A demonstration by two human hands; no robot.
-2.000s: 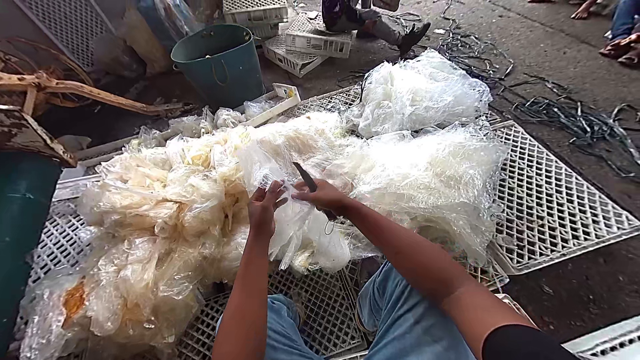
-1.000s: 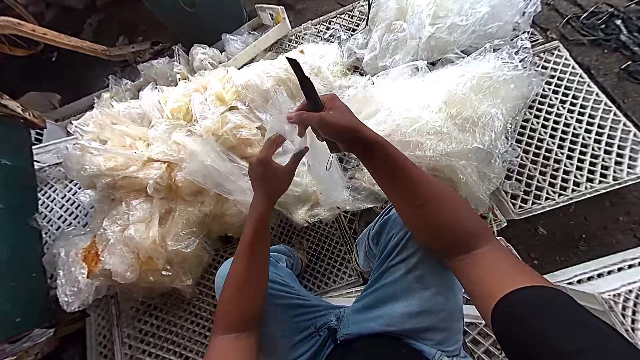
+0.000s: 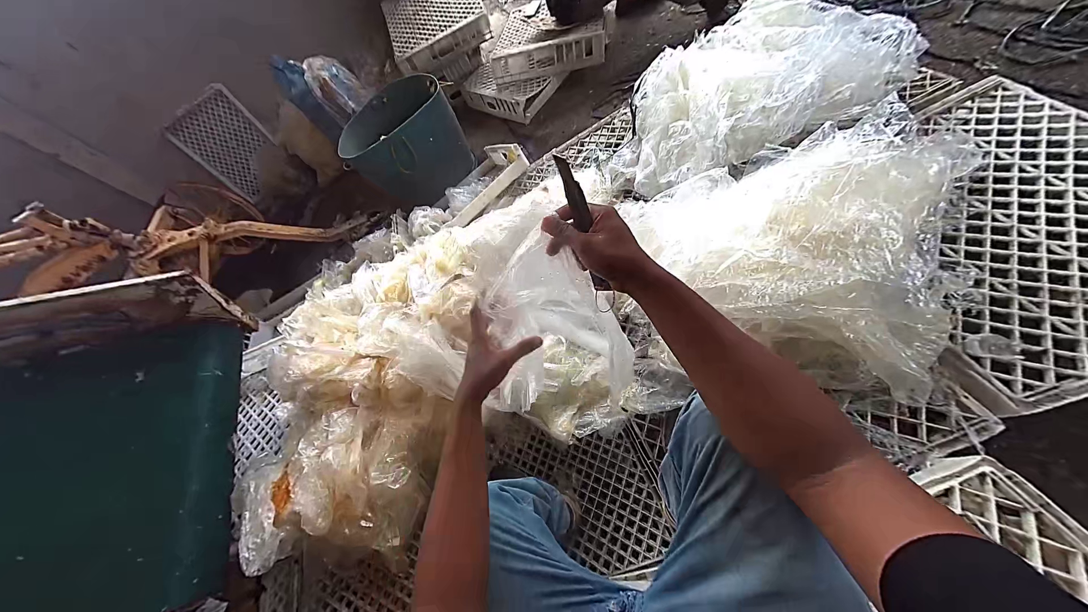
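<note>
A long heap of crumpled clear plastic film [image 3: 365, 340] lies before me on white lattice crates, yellowish on the left and whiter on the right. My right hand [image 3: 599, 246] is closed around a dark knife [image 3: 575, 194], its tip pointing up; a thin wire loop hangs below the fist. A translucent sheet of film [image 3: 552, 314] spreads between my hands, its upper edge near the right fingers. My left hand [image 3: 493, 357] is at the sheet's left side, thumb and fingers apart; whether it touches the film is hard to tell.
A green bin [image 3: 119, 459] stands close on the left, with a rusty metal frame [image 3: 204, 238] behind it. A green bucket [image 3: 408, 140] and stacked white crates [image 3: 544, 51] are beyond the heap. Another film bundle [image 3: 756, 85] lies at the back right. A lattice panel [image 3: 1020, 229] lies at right.
The view has swung left, bringing the green bin and bucket more into sight. The knife stays in my right hand. My left hand's fingers are spread wider than two seconds ago.
</note>
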